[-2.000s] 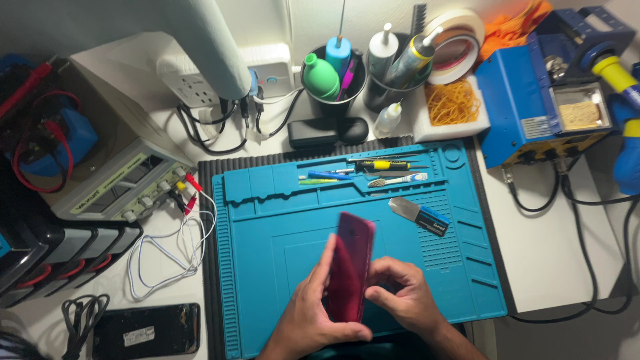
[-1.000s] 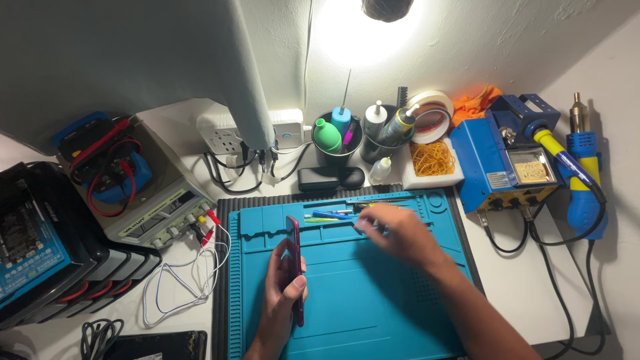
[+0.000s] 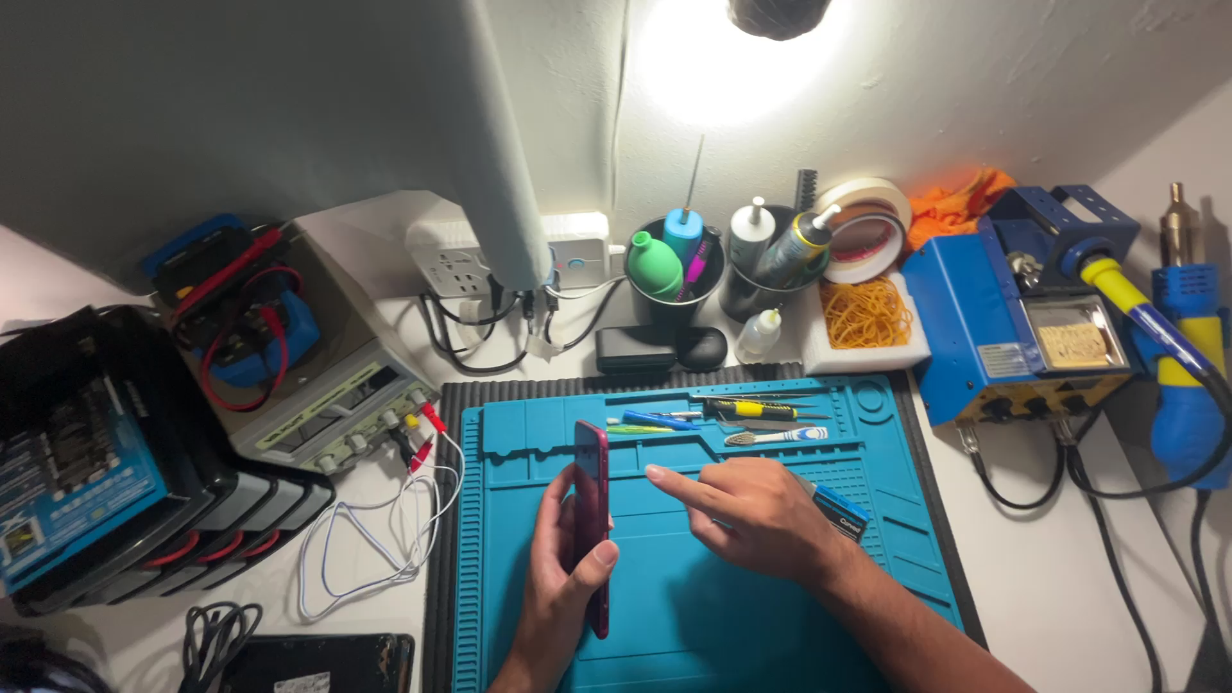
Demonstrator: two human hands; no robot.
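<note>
My left hand (image 3: 563, 577) grips a red smartphone (image 3: 594, 529), which stands on edge, nearly side-on to the camera, above a teal silicone repair mat (image 3: 674, 616). To its right, my right hand (image 3: 751, 510) holds nothing, its index finger extended toward the phone but apart from it. Under and behind the right hand lies a blue and black blade packet (image 3: 842, 510). In the mat's upper tray rest a yellow and black screwdriver (image 3: 756, 410), a blue pen-like tool (image 3: 656, 421), a green stick (image 3: 640, 430) and a white-handled brush (image 3: 780, 436).
Behind the mat are cups of tools (image 3: 674, 294), a small dropper bottle (image 3: 759, 335) and rubber bands (image 3: 864, 313) in a white holder. A blue soldering station (image 3: 972, 327) stands right. On the left are a bench power supply (image 3: 337, 414), white leads (image 3: 371, 539) and a dark device (image 3: 385, 664).
The right hand has drawn back from the tool tray toward the phone, its index finger now extended. Two seconds ago both hands were at the phone, which showed a broader face.
</note>
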